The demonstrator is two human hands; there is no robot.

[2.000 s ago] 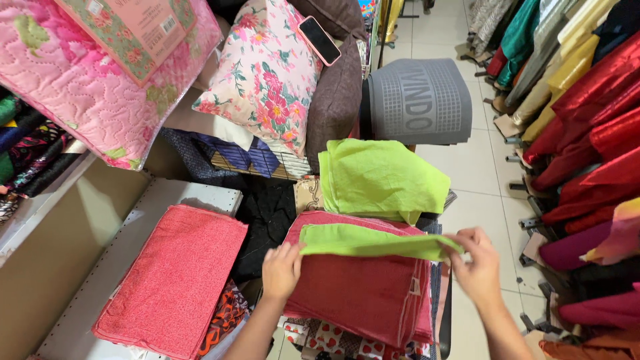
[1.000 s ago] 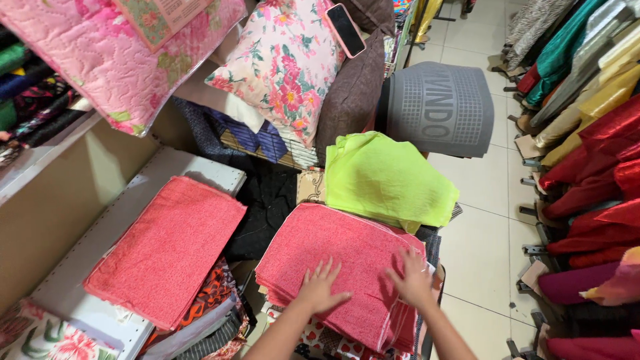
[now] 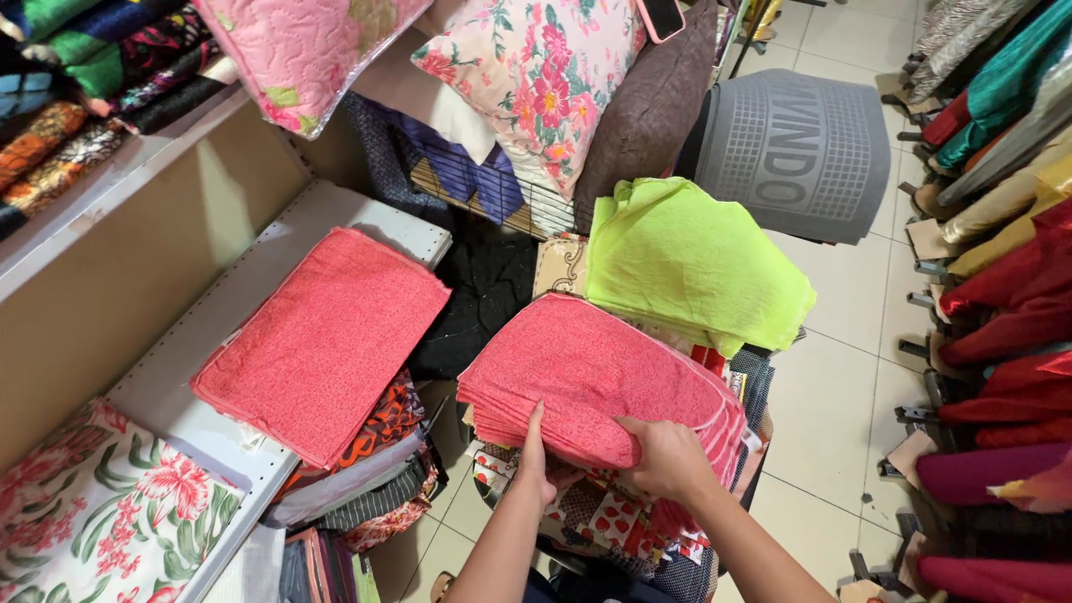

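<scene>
A stack of pink-red cloths lies over a pile of patterned fabrics at the lower centre. My left hand grips its near edge, thumb on top and fingers underneath. My right hand holds the same near edge farther right, also with the thumb above, and the stack bends up between them. Just beyond the stack lies folded lime-green cloth. Another pink-red cloth stack rests flat on the metal shelf to the left.
Cushions, one floral, and a brown one sit behind, with a phone at the top. A grey mat hangs at the back right. Fabric rolls line the right side. Floral fabric lies on the shelf.
Two seconds ago my hands held a lime-green strip over the stack; one second ago they lay flat on the pink-red cloths. Now they grip the stack's near edge and lift it.
</scene>
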